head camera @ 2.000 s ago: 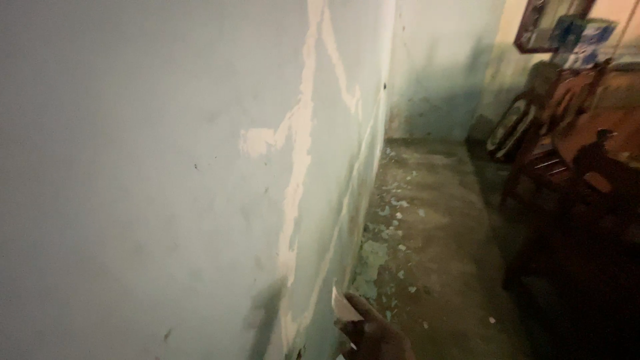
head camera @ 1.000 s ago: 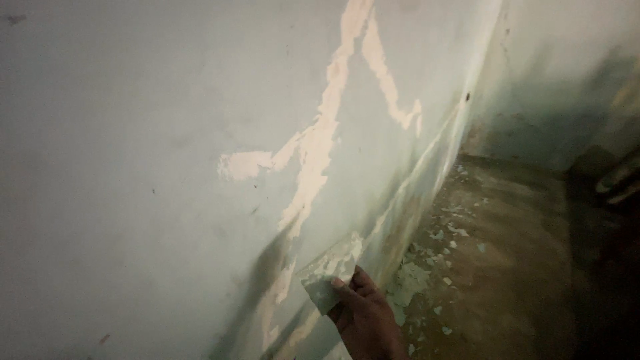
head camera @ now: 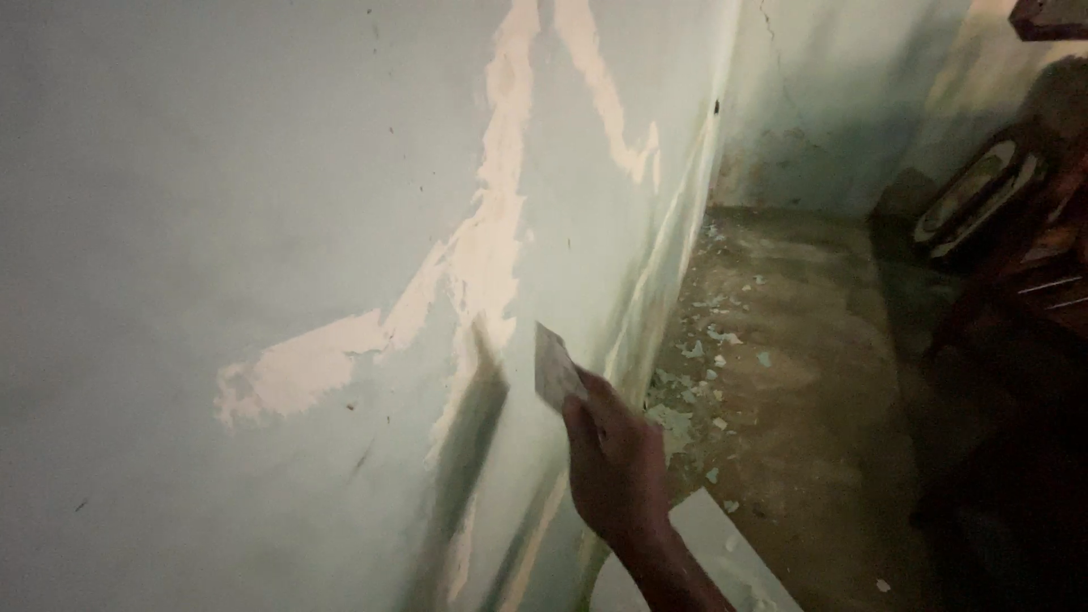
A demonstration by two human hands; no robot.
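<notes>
My right hand (head camera: 619, 463) holds a thin, flat filler blade (head camera: 556, 367), its edge turned toward the pale green wall (head camera: 212, 212). Hand and blade cast a shadow on the wall just to their left; whether the blade touches the surface I cannot tell. Light filler runs down the wall in a ragged band (head camera: 501, 221), with a branch (head camera: 293, 370) at lower left and a thinner strip (head camera: 599, 85) at upper right. Beneath my forearm, at the bottom edge, is a pale flat board (head camera: 710, 544) with some smears on it. My left hand is out of view.
Paint flakes (head camera: 693, 348) lie scattered on the concrete floor (head camera: 807, 365) along the foot of the wall. A cracked far wall (head camera: 816, 102) meets it at the corner. Dark wooden furniture (head camera: 1045, 263) stands at the right, and an oval-shaped object (head camera: 969, 200) leans near it.
The blade is now higher and close beside the main filler band. A pale board has come into view under my forearm. The view has shifted.
</notes>
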